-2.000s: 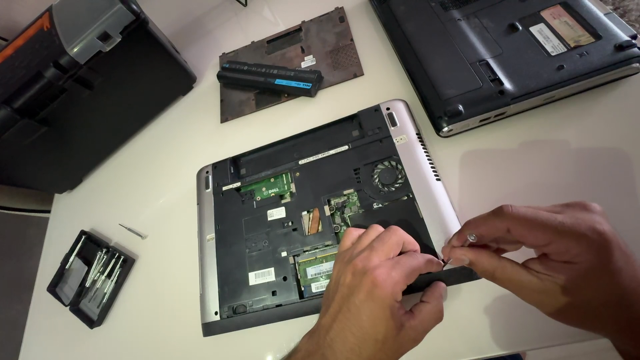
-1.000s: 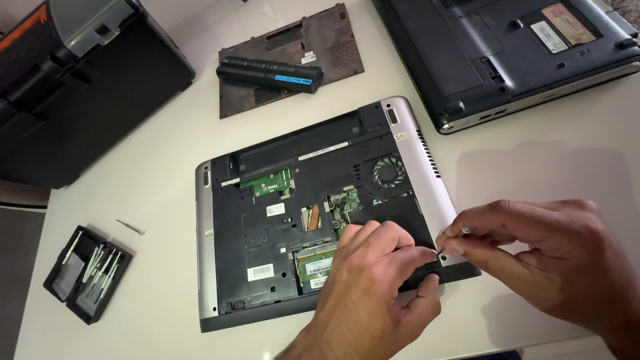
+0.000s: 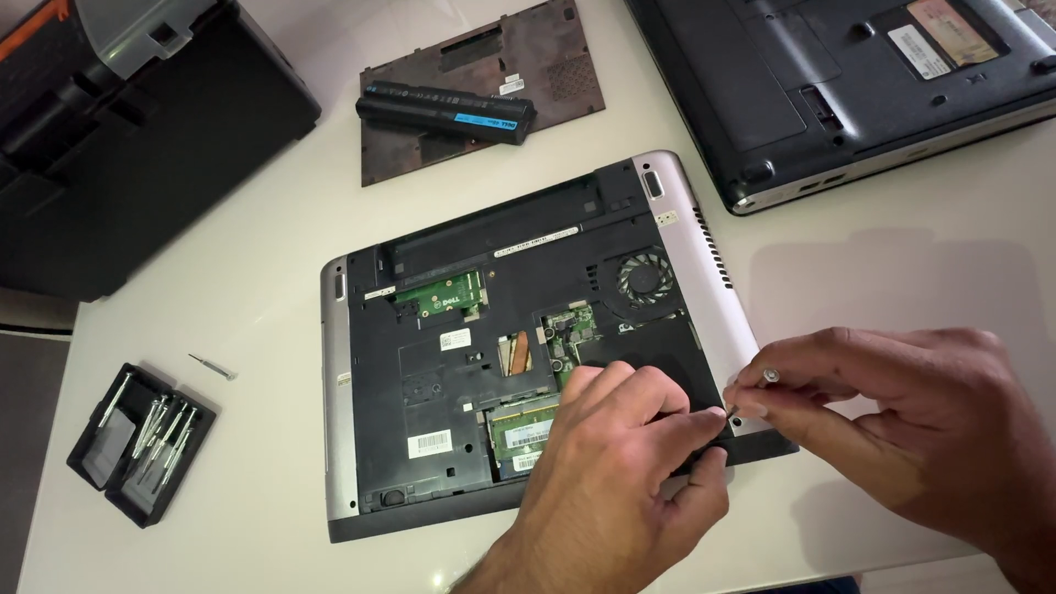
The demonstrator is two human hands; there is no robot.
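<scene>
A Dell laptop [image 3: 528,330] lies bottom side up with its base cover off, showing a cooling fan [image 3: 645,279], a green memory module [image 3: 521,429] and a bare battery bay. My right hand [image 3: 874,412] pinches a small precision screwdriver [image 3: 769,377], its shaft pointing down at the laptop's near right corner by a screw hole. My left hand [image 3: 627,462] rests over the lower right part of the laptop, thumb and index finger close together at that corner. Whether they pinch something small there cannot be told.
An open black case of precision screwdrivers [image 3: 148,445] sits at left, with a loose screwdriver [image 3: 213,367] beside it. A laptop battery [image 3: 445,111] lies on the removed base cover [image 3: 569,49]. A black toolbox [image 3: 148,157] stands upper left, a second overturned laptop [image 3: 767,66] upper right.
The screwdriver has stayed in my right hand near the laptop's corner, with small shifts of the fingers. My left hand has kept nearly the same place. The laptop and other things have not plainly moved.
</scene>
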